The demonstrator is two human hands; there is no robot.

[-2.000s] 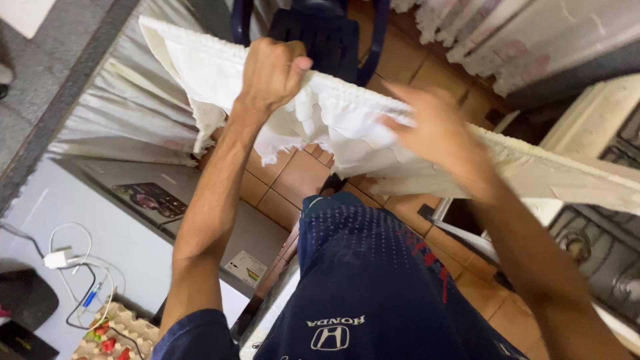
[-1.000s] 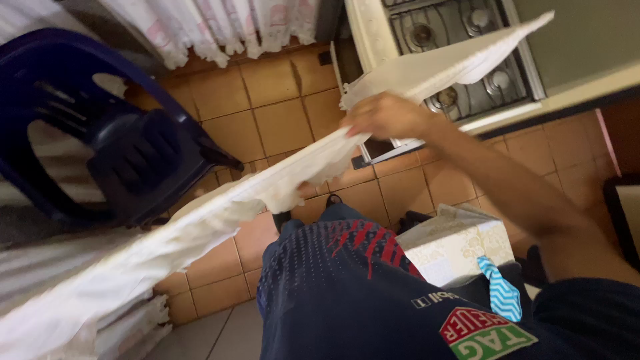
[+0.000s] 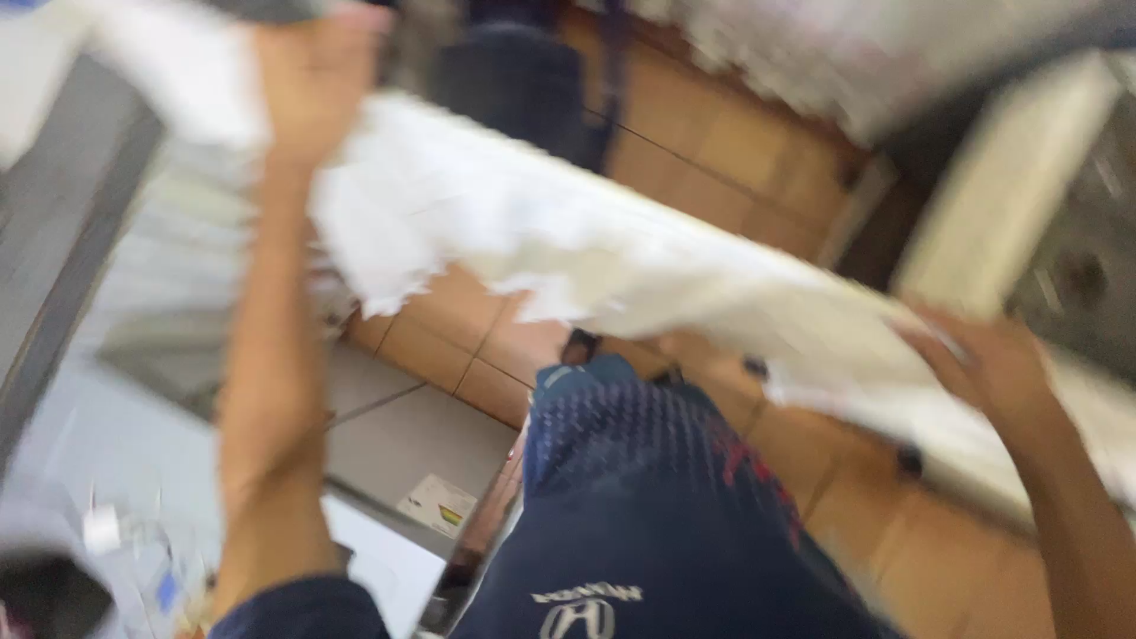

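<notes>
A long strip of white fabric with a scalloped, lacy lower edge (image 3: 568, 209) stretches across the view, from the upper left down to the right. Near its upper left part, my left hand (image 3: 315, 84) is closed on the top edge of the cloth. My right hand (image 3: 985, 355) rests against the same edge at the right, fingers bent over it; blur hides how firmly it holds. Between the two hands the cloth hangs in folds above the tiled floor.
A dark blue plastic chair (image 3: 515, 89) stands beyond the cloth. At right is a stove (image 3: 1078, 266) beside a pale counter edge (image 3: 1012, 186). Lower left, a light surface (image 3: 142, 408) carries cables and a white plug (image 3: 101, 528). Brown tiles (image 3: 479, 346) cover the floor.
The view has swung strongly since one second ago. My left hand, out of clear sight then, now shows on the cloth at upper left. The fabric remains stretched out.
</notes>
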